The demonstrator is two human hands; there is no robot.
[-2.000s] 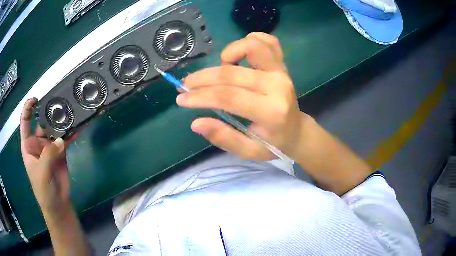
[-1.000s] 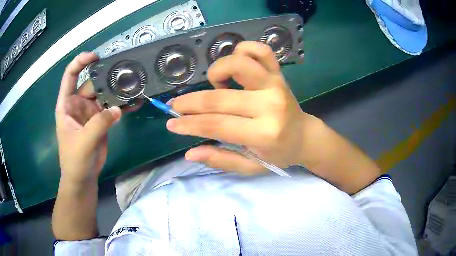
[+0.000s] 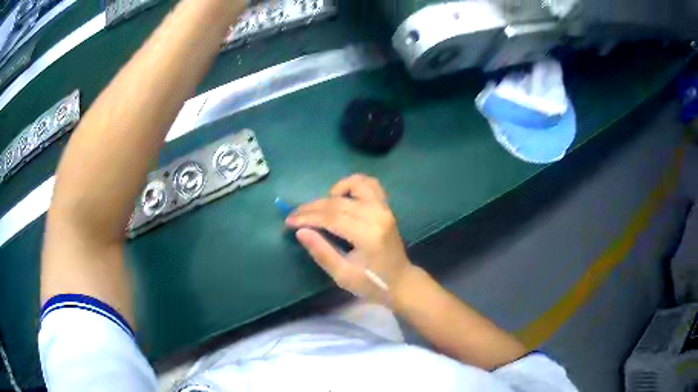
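Note:
My right hand (image 3: 356,230) holds the pen-like pick above the green bench. The pick's blue collar (image 3: 284,205) points up and left, and its clear barrel end shows below my palm. My left forearm (image 3: 115,138) reaches up past the top edge, and the hand itself is out of the picture. A pale silver fixture plate (image 3: 208,194) lies on the bench with three ringed round seats showing; its left end is partly behind my forearm. Another fixture (image 3: 287,17) lies at the top edge, beside my left wrist.
A black round pad (image 3: 372,125) lies right of the plate. A light blue and white cap (image 3: 530,115) lies beside a grey-white metal housing (image 3: 451,34). Another fixture (image 3: 40,134) lies far left. A pale strip (image 3: 283,75) crosses the bench. A grey box (image 3: 664,352) stands lower right.
The dark fixture has left my left hand's earlier place in front of me. My left arm has stretched up and away. My right hand has moved down with the pick, away from the discs.

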